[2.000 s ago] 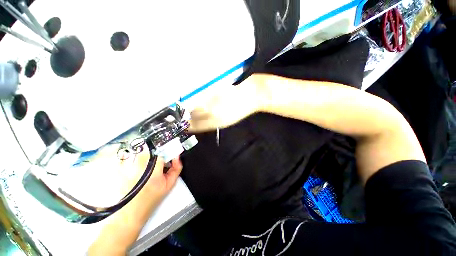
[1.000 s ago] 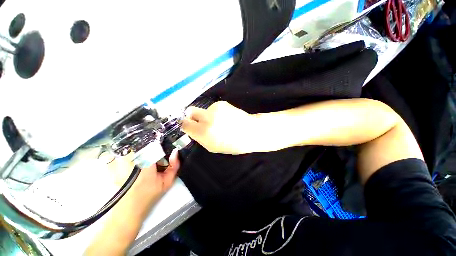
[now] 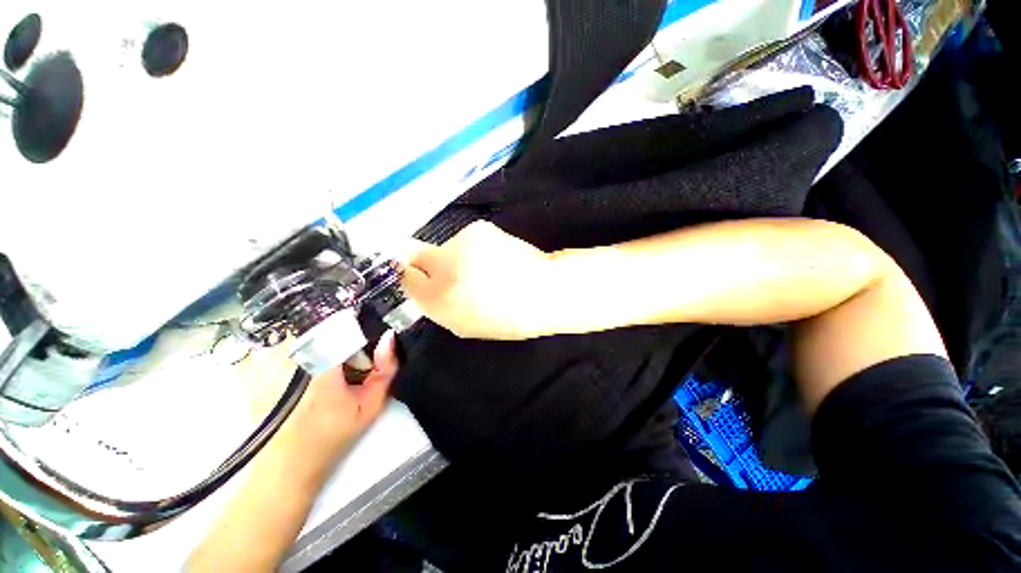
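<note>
A black garment piece (image 3: 537,386) lies on the table edge and hangs towards my lap, with its edge at the needle area of the white sewing machine (image 3: 336,101). The shiny presser foot area (image 3: 319,291) is between my hands. My right hand (image 3: 470,280) grips the garment edge just right of the metal parts, fingertips pinched. My left hand (image 3: 342,392) is below the needle area, thumb and finger on the black fabric edge; its other fingers are partly hidden behind the guard. A black band (image 3: 593,67) hangs over the machine head.
Red-handled scissors (image 3: 884,45) and a crinkled clear bag (image 3: 778,90) lie at the far right of the table. A small brown tab (image 3: 670,68) lies behind the garment. A blue crate (image 3: 733,437) is below the table. Curved black tubing (image 3: 252,453) passes over my left forearm.
The view has shifted, so the machine sits further left. My right hand has come down from beside the machine onto the fabric edge at the needle area. More of the garment's ribbed surface shows.
</note>
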